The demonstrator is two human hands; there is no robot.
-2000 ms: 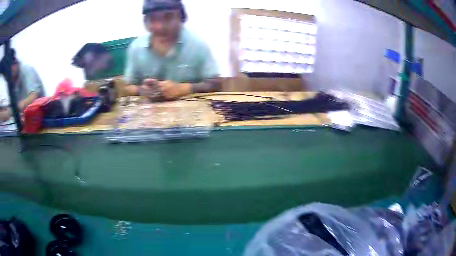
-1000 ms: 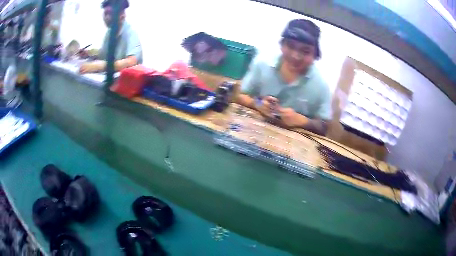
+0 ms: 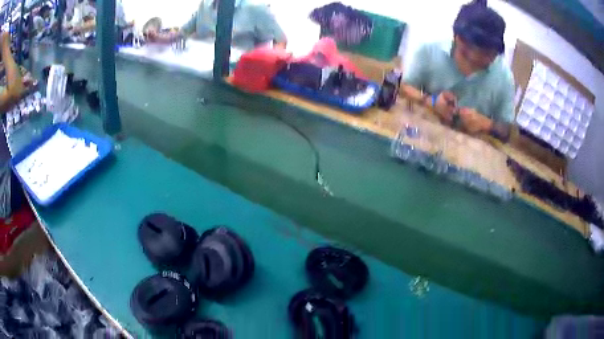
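Neither of my hands is in view. Nearest in front of me, several round black housings lie in a cluster on the blue-green bench (image 3: 265, 318). One domed housing (image 3: 163, 299) shows a dark slot on top, and another (image 3: 222, 261) leans close beside it. To their right, two black base housings lie close together; the upper one (image 3: 336, 271) and the lower one (image 3: 320, 316) show open, ring-like sides. The lower pieces are cut off by the frame's bottom edge.
A blue tray (image 3: 63, 162) of white pieces sits at left. Bagged grey-black parts (image 3: 46, 298) lie below the bench edge. A black cable (image 3: 308, 142) lies on the green belt (image 3: 251, 165). A person works opposite, behind a clear tray (image 3: 450, 172). Pale scraps (image 3: 419, 286) lie on the bench.
The view has swung left and down. The plastic bag at lower right has left the picture, apart from a possible greyish edge. The housings and blue tray show more fully.
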